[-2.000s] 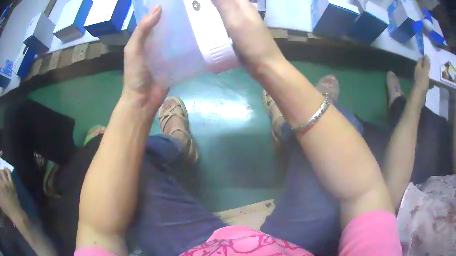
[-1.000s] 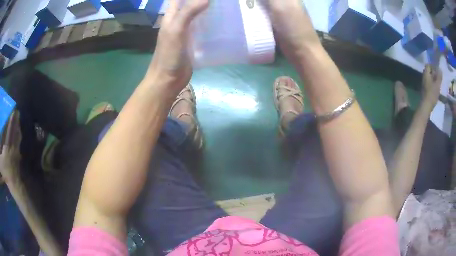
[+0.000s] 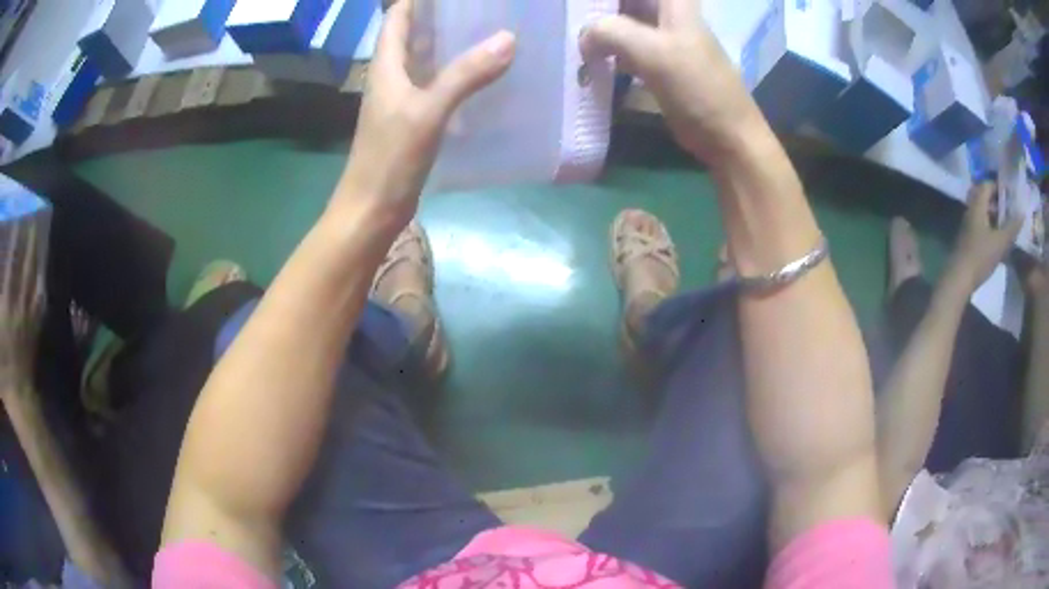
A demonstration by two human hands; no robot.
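A frosted, whitish translucent plastic body is held in the air at the top centre, over the green floor. Its upper part is cut off by the picture's edge. A white ribbed end forms its right side, with a small dark spot near the thumb. My left hand grips the body's left side, thumb across its front face. My right hand is at the ribbed end, thumb on its face; its other fingers are partly hidden or cut off.
Blue and white cartons stand on the white bench at both sides, behind a brown edge. A neighbour's hand holds a carton at far left. Another person's hand holds something whitish at right. My sandalled feet are below.
The frosted body moved right and turned more upright, then slightly down and left. My right hand has shifted so its thumb lies on the ribbed end. A carton has risen in the left neighbour's hand.
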